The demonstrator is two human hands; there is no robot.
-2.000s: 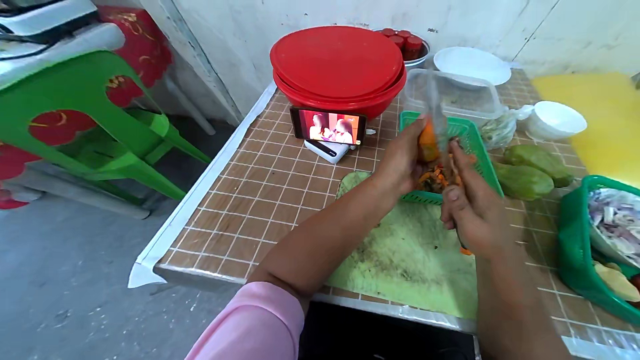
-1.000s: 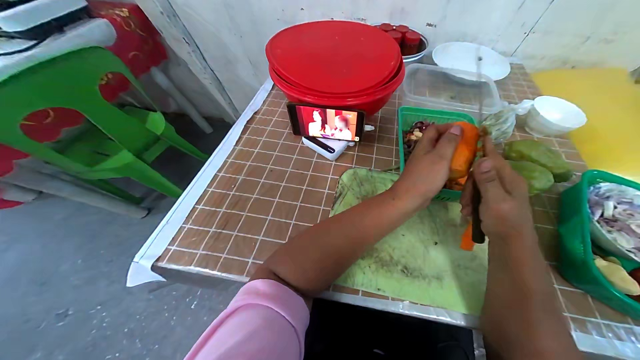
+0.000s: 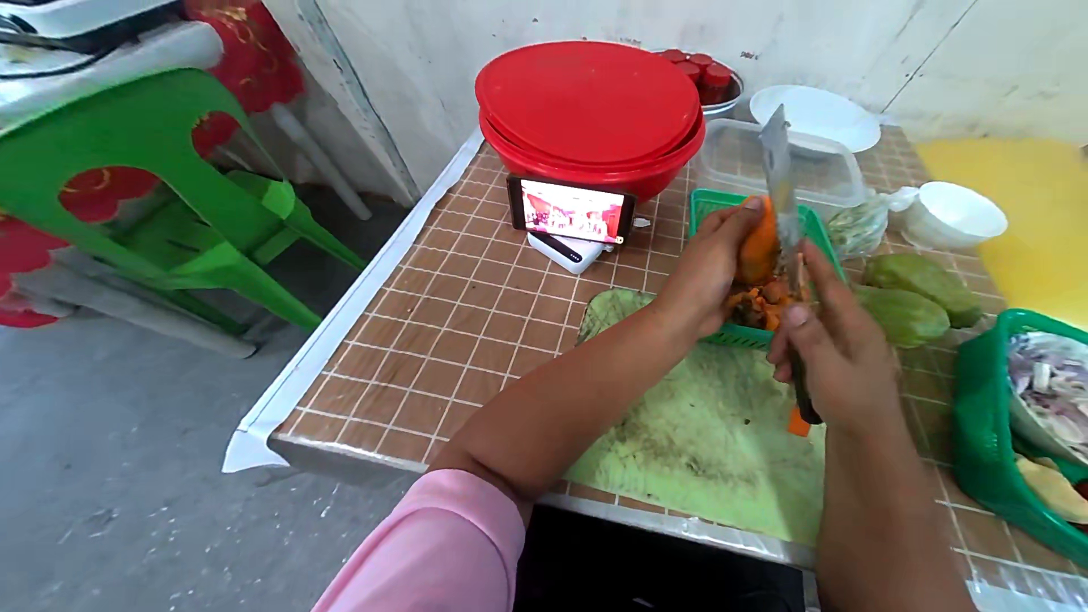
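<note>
My left hand (image 3: 710,263) grips a peeled orange carrot (image 3: 759,246) above a green plastic basket (image 3: 739,337) that holds orange peelings (image 3: 756,308). In my right hand (image 3: 837,340) is a kitchen knife (image 3: 782,174), its dark handle in my fingers and its blade pointing up beside the carrot. Below both hands lies a worn light-green cutting board (image 3: 688,450). An orange scrap (image 3: 799,422) rests on it, partly behind the knife handle.
Red lidded bowl (image 3: 591,102), propped phone (image 3: 571,211) and white power bank (image 3: 568,252) stand left of the basket. Behind it is a clear plastic container (image 3: 786,161). Green chayotes (image 3: 922,289), a white bowl (image 3: 956,217) and a green basket of sliced onions (image 3: 977,408) are rightward.
The knife has stayed in my right hand and the carrot in my left. Against one second ago, the carrot and my left hand sit a little further left, and the blade leans left.
</note>
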